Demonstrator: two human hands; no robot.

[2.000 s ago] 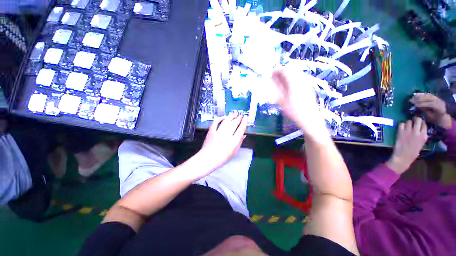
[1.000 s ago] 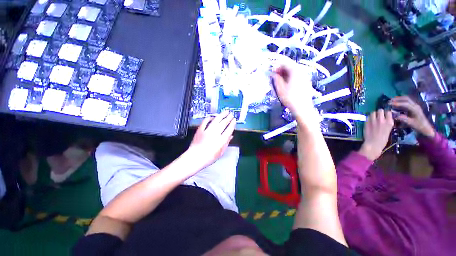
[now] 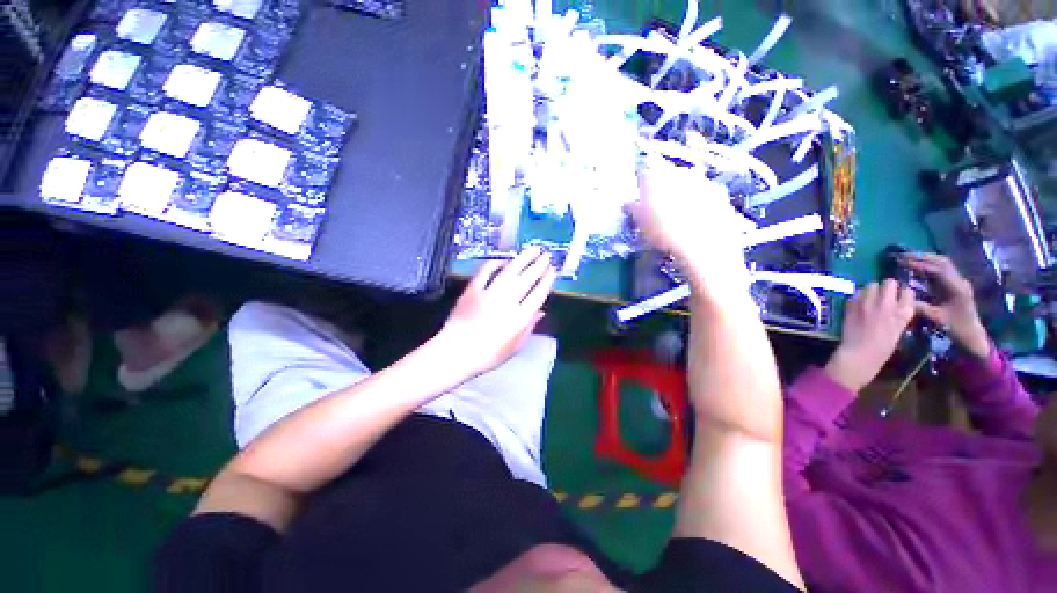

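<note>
My left hand lies at the bench edge with its fingertips on a dark circuit board; whether it grips the board cannot be told. A white flat cable stands up from that board's right end. My right hand is over the right side of the bright loose flat cables; it is overexposed and its fingertips blur into the white, so what it holds is hidden. Dark speckled boards lie left of the cables, beside the large tray.
The large black tray with rows of boards is at the left. Boards with curling white cables lie on a smaller black tray at the right, with thin yellow-orange wires. A co-worker's hands are further right. A red stool stands below.
The camera view has shifted a little. My right hand has stayed over the cable area, moving slightly. My left hand has stayed on the board at the bench edge.
</note>
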